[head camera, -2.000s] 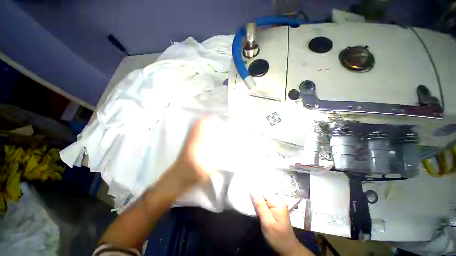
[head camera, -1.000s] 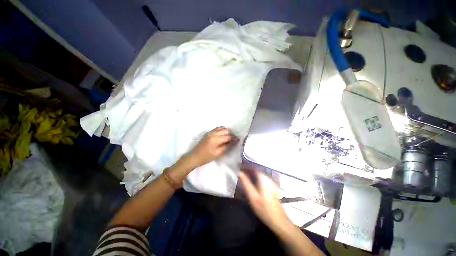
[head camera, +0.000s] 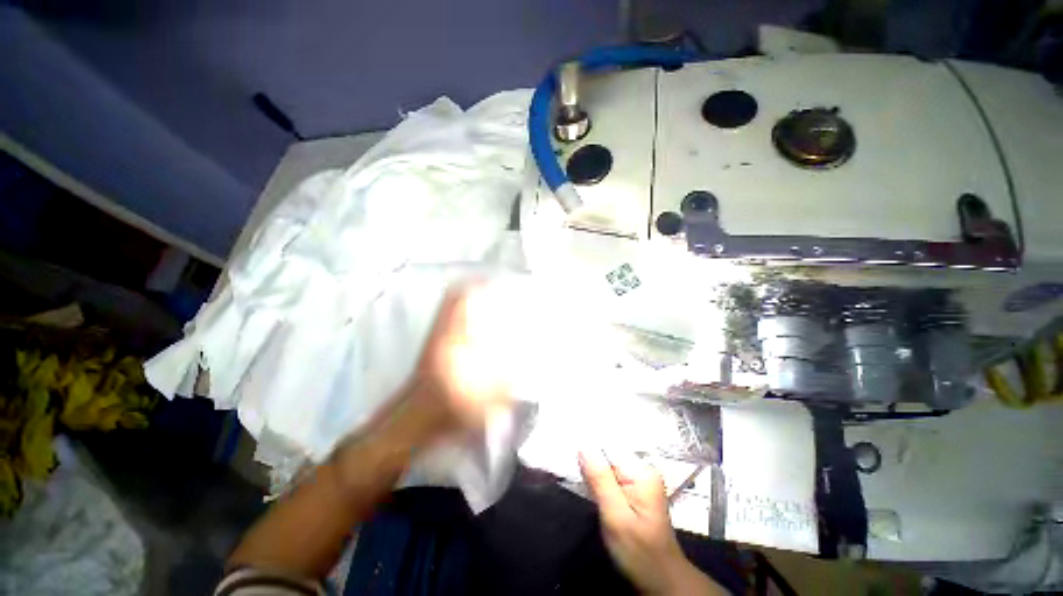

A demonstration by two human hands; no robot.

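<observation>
A cream-white overlock machine (head camera: 886, 186) fills the right side. Its needle area is washed out by glare. A heap of white garment pieces (head camera: 338, 256) lies left of it. My left hand (head camera: 466, 355) is blurred and partly lost in the glare, on white cloth at the left of the needle area; its fingers do not show clearly. My right hand (head camera: 629, 501) lies at the machine's front edge, fingertips on a white piece (head camera: 554, 442) below the bright area. Whether it pinches the cloth is not clear.
A blue air hose (head camera: 542, 134) curves at the head's left end. Yellow looped handles (head camera: 1026, 375) show at the right edge. Yellow cloth (head camera: 76, 390) and a white heap (head camera: 76, 524) lie low at the left. A purple-blue wall (head camera: 431, 47) stands behind.
Since one second ago the view has swung right. My left hand has moved from the heap to the needle area, and white cloth now covers the grey plate. My right hand is at the front edge.
</observation>
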